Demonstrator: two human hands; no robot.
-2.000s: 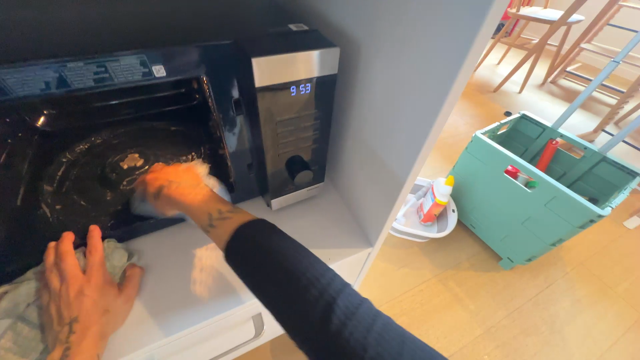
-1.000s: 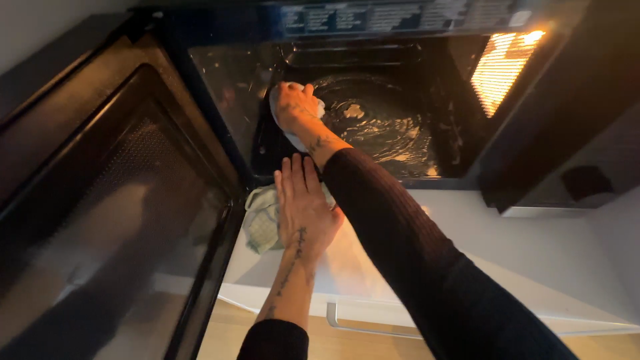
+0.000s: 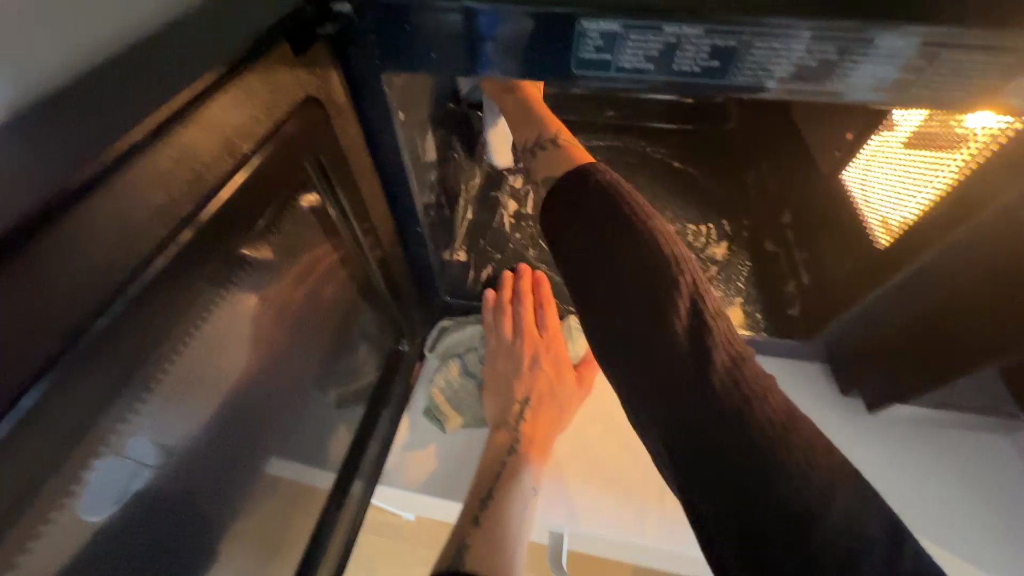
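Observation:
My right hand [image 3: 516,100] reaches deep into the microwave cavity [image 3: 640,132] at its left side, its fingers hidden behind the top frame. A white cloth or wipe [image 3: 498,140] shows just below that hand, apparently in its grasp. Streaks of whitish residue [image 3: 512,200] mark the dark interior. My left hand [image 3: 528,352] lies flat, fingers extended, over a crumpled pale green cloth [image 3: 454,376] at the cavity's front edge, on the white surface.
The microwave door [image 3: 240,336] stands open on the left, its glass reflecting an arm. A lit perforated panel [image 3: 920,172] glows inside at the right. Below is the white shelf [image 3: 624,472], with a handle [image 3: 558,552] at its front.
My right hand has moved from the cavity floor farther back and up along the left side. My left hand stays over the green cloth. The view has swung toward the open door.

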